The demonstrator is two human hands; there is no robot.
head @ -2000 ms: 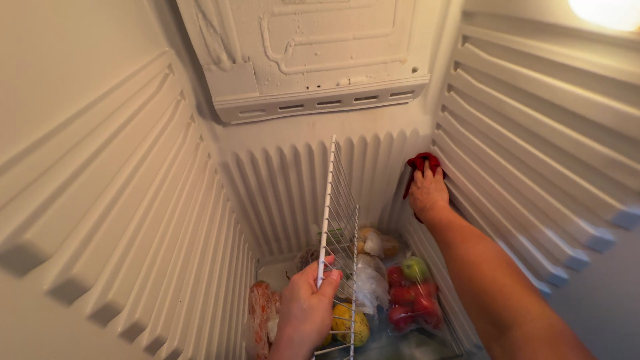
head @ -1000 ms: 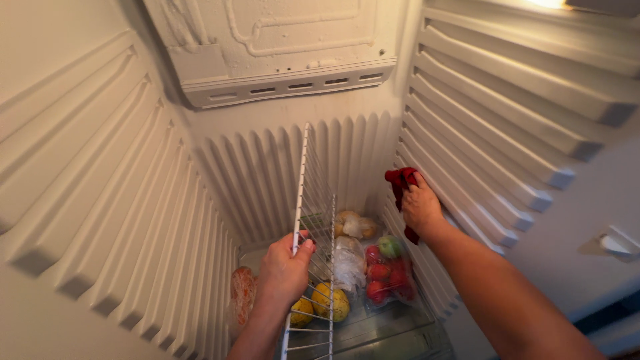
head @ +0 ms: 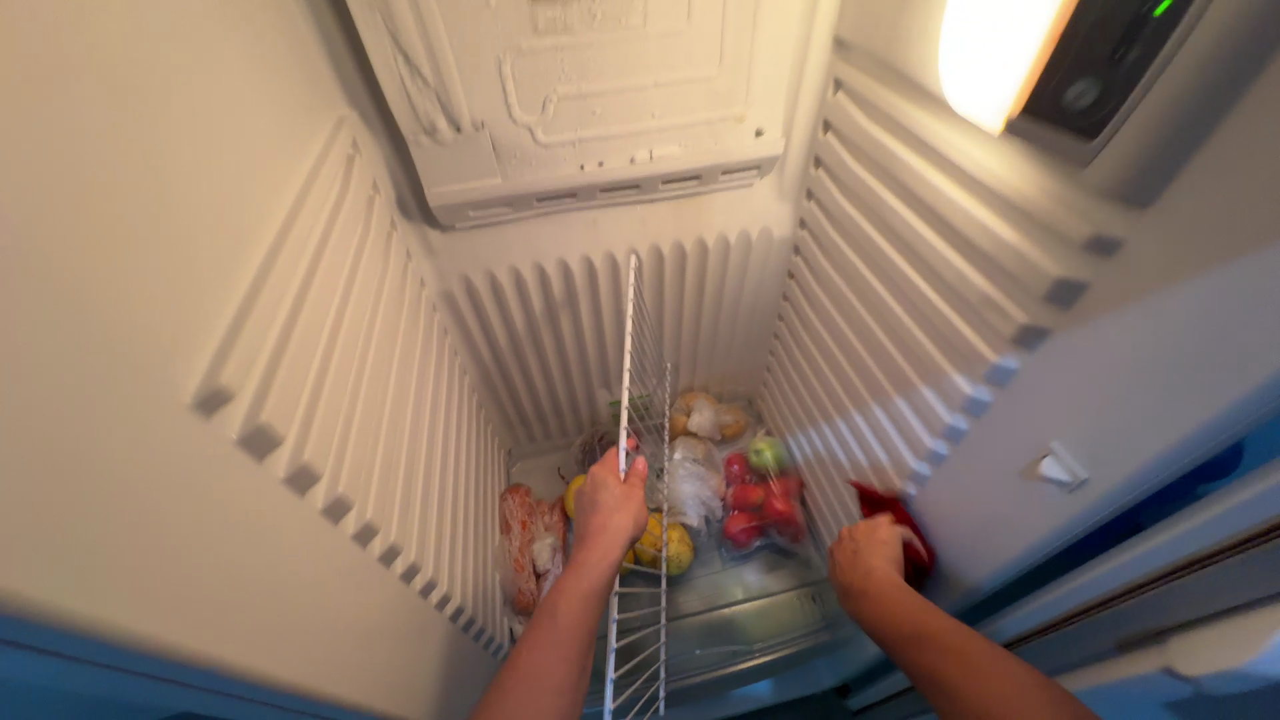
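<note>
My left hand (head: 610, 505) grips the edge of a white wire refrigerator shelf (head: 628, 370), which stands on its side in the middle of the compartment. My right hand (head: 868, 562) holds a red cloth (head: 905, 530) against the lower front part of the ribbed right wall (head: 890, 270). Part of the cloth is hidden behind the fingers. Between the hands, a clear bag of red fruit (head: 765, 505) lies on the refrigerator floor, with a green fruit (head: 768, 453) at its top.
Yellow fruits (head: 665, 545), a whitish plastic bag (head: 692, 480) and a bag with orange contents (head: 520, 545) lie low in the compartment. The ribbed left wall (head: 350, 330) rises beside them. A lit lamp (head: 1000, 55) sits at the upper right, and a small white bracket (head: 1060, 468) juts from the right wall.
My right hand and the red cloth have moved down and forward along the right wall, from near the back corner to its front edge. My left hand still holds the wire shelf.
</note>
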